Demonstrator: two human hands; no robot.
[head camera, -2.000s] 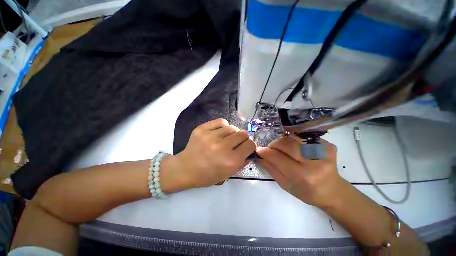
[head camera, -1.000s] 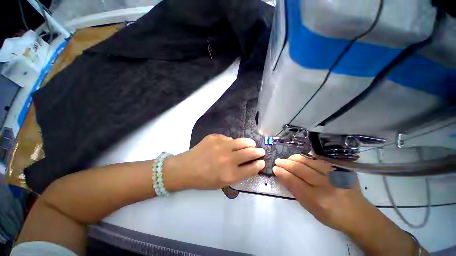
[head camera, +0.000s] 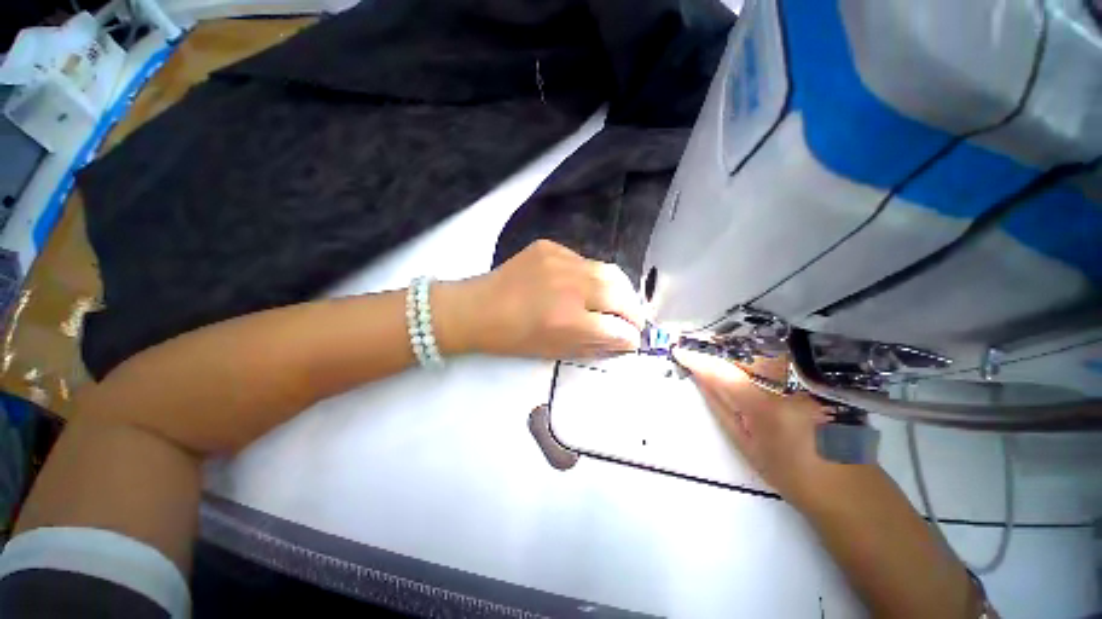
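Note:
A large dark garment piece [head camera: 326, 181] lies on the white table from the upper left to the machine head. The sewing machine [head camera: 906, 157] is white with a blue stripe. Its presser foot [head camera: 656, 342] is brightly lit. My left hand [head camera: 556, 302] lies on the cloth's near end just left of the presser foot, fingertips bent down at the foot. My right hand [head camera: 755, 405] is right of the foot, partly hidden behind metal machine parts, its fingertips close to the foot. The cloth edge between my fingertips is mostly hidden.
Brown cardboard [head camera: 48, 302] with shiny tape lies at the left, beside a white box [head camera: 61, 73]. A ruler tape [head camera: 363, 580] runs along the front table edge. A thin pale cable [head camera: 1013, 484] hangs at the right. A small brown-grey part [head camera: 554, 438] sits by the plate corner.
The cloth and both my hands have moved away from me, and the metal plate in front of the foot is now uncovered. The view has shifted, with the machine head further right.

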